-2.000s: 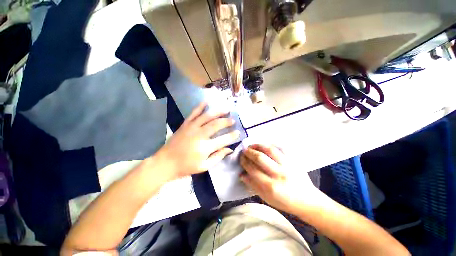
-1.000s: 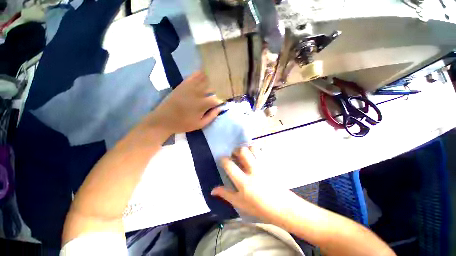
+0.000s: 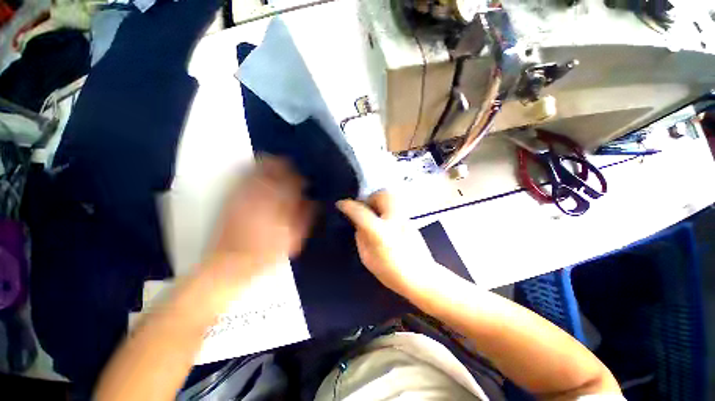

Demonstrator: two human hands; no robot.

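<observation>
A navy panel [image 3: 337,270] lies on the white table left of the needle area and reaches down to my lap. A light grey-blue piece [image 3: 284,72] lies at its upper end, folded over it. My right hand [image 3: 380,235] pinches the panel's right edge, just below and left of the presser foot [image 3: 452,162]. My left hand [image 3: 263,211] is blurred over the panel's left edge; its fingers cannot be made out. The cream machine head [image 3: 415,86] stands above.
Stacked navy panels [image 3: 117,141] lie at the left. Red and black scissors [image 3: 560,176] lie under the machine arm, with thin dark-blue slivers [image 3: 627,149] beyond. A blue crate [image 3: 572,309] stands lower right. A purple object [image 3: 11,262] is at the far left edge.
The navy panel now spreads under my hands, where the grey-blue piece and a navy strip lay. The wide grey-blue piece at left is gone from there. My left hand has moved down and left.
</observation>
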